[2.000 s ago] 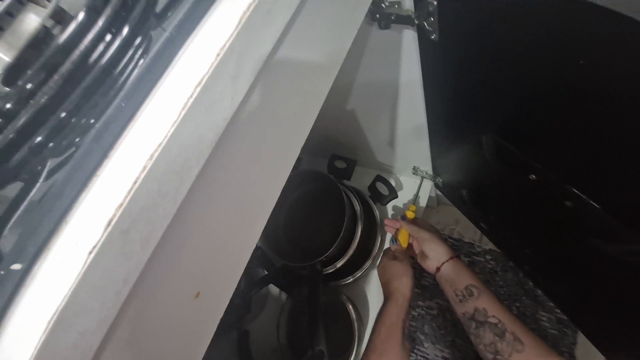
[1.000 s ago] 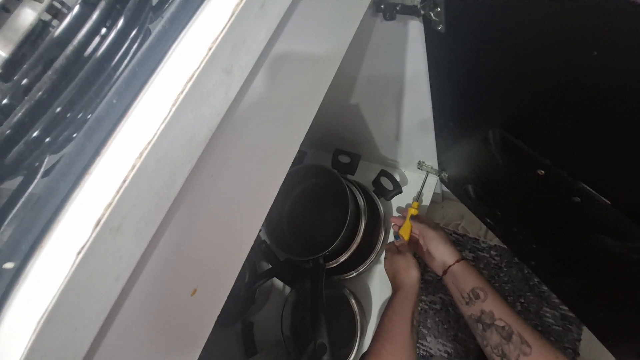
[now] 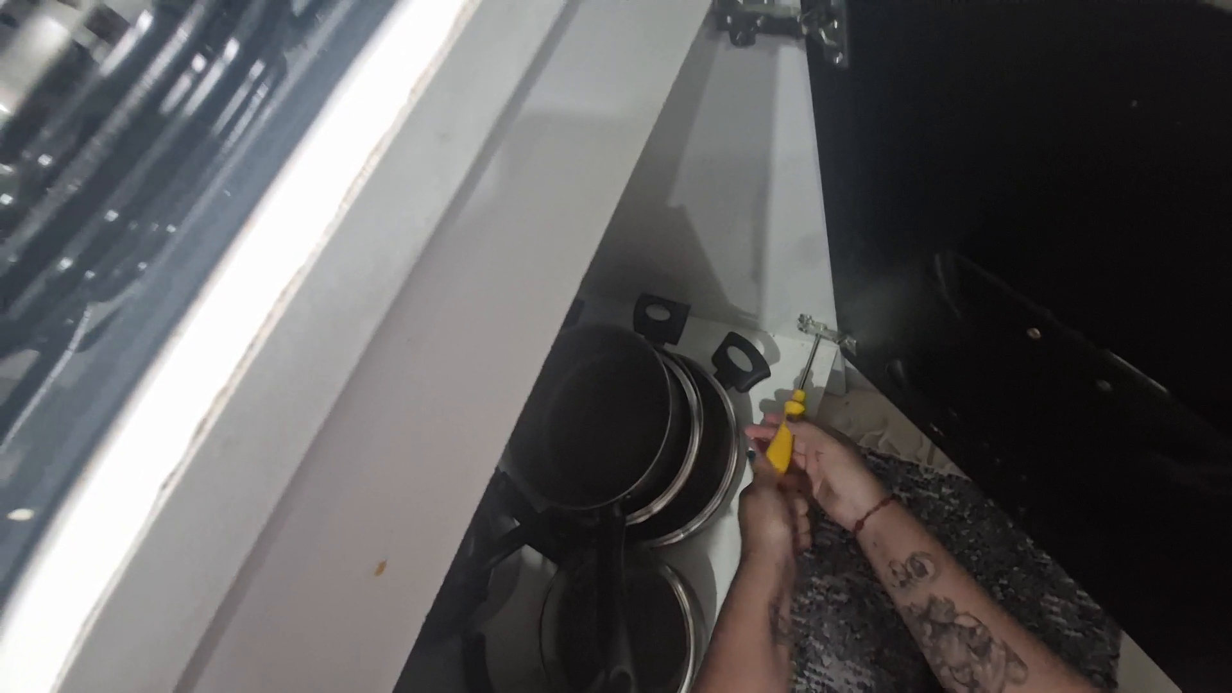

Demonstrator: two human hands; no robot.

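A screwdriver with a yellow handle (image 3: 782,445) reaches up to the lower metal cabinet hinge (image 3: 820,329), its tip at the hinge. Around the bottom end of the handle is my left hand (image 3: 773,505), with the fingers closed on it. My right hand (image 3: 828,467) lies against the upper part of the same handle from the right, fingers curled behind it. The hinge joins the white cabinet side panel (image 3: 797,192) to the open black door (image 3: 1039,192). A second metal hinge (image 3: 780,19) is at the top of the view.
Stacked dark pans (image 3: 606,414) with black handles stand inside the cabinet, left of my hands. Another round pan or lid (image 3: 626,616) lies below them. A white cabinet panel (image 3: 462,327) slants across the left. A dark patterned rug (image 3: 876,597) covers floor beneath my arms.
Both hands stay at the screwdriver, and its tip remains at the lower hinge. My fingers have shifted slightly around the yellow handle.
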